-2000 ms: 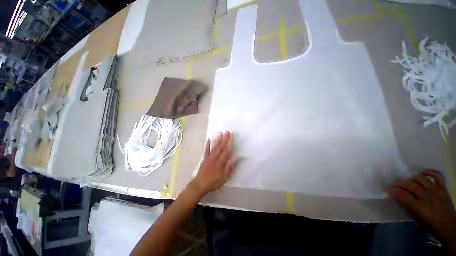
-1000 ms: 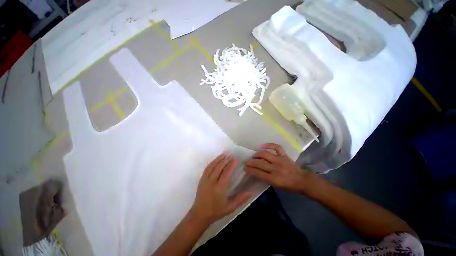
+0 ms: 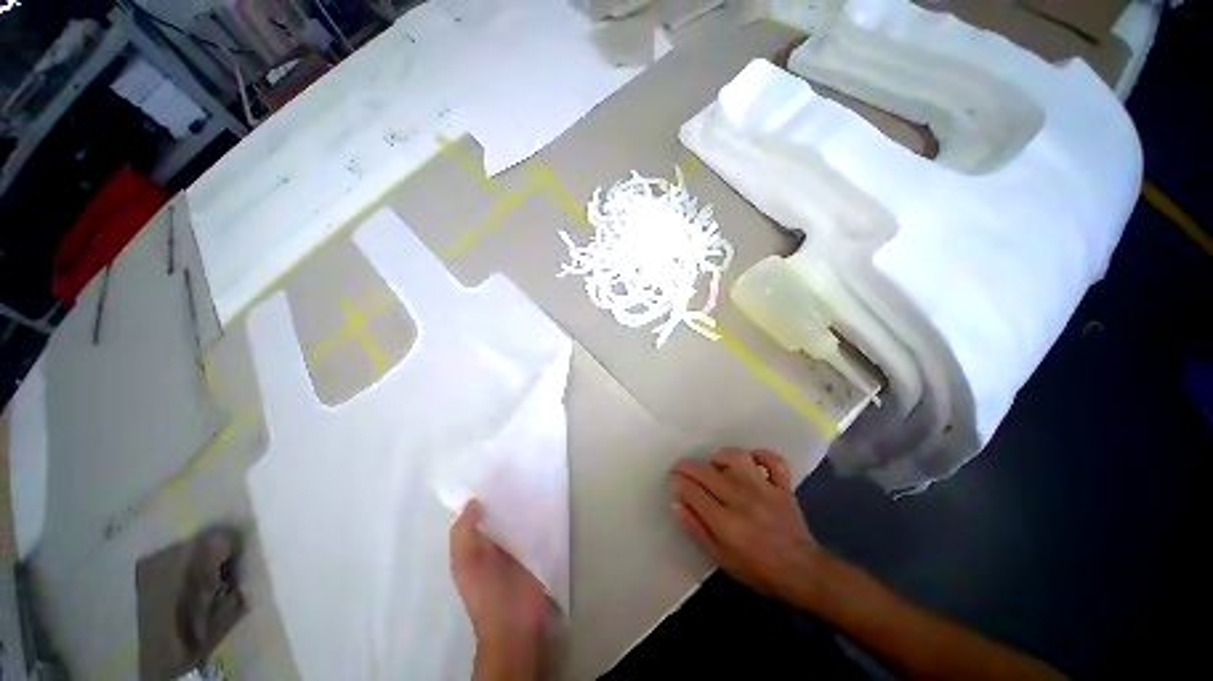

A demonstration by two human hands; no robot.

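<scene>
A white fabric panel (image 3: 359,492) with two straps and a U-shaped opening lies on the table. Its right side is lifted and folded over to the left. My left hand (image 3: 503,585) is at the folded part and grips it with the thumb on top. My right hand (image 3: 745,512) rests on the table to the right of the panel, fingers curled; whether something small is under the fingertips cannot be seen. A pile of short white tape pieces (image 3: 649,253) lies beyond the panel. A glue bottle (image 3: 785,309) lies on its side with its nozzle toward me.
A thick stack of white panels (image 3: 984,253) stands at the right table edge. A brown cloth (image 3: 193,599) lies at the lower left. White sheets (image 3: 359,146) lie at the far side, with a red bin (image 3: 117,233) behind. Yellow tape lines mark the table.
The panel's right side, flat a second ago, is now folded back to the left. My left hand has moved left with it. My hands are farther apart, and the view has shifted slightly.
</scene>
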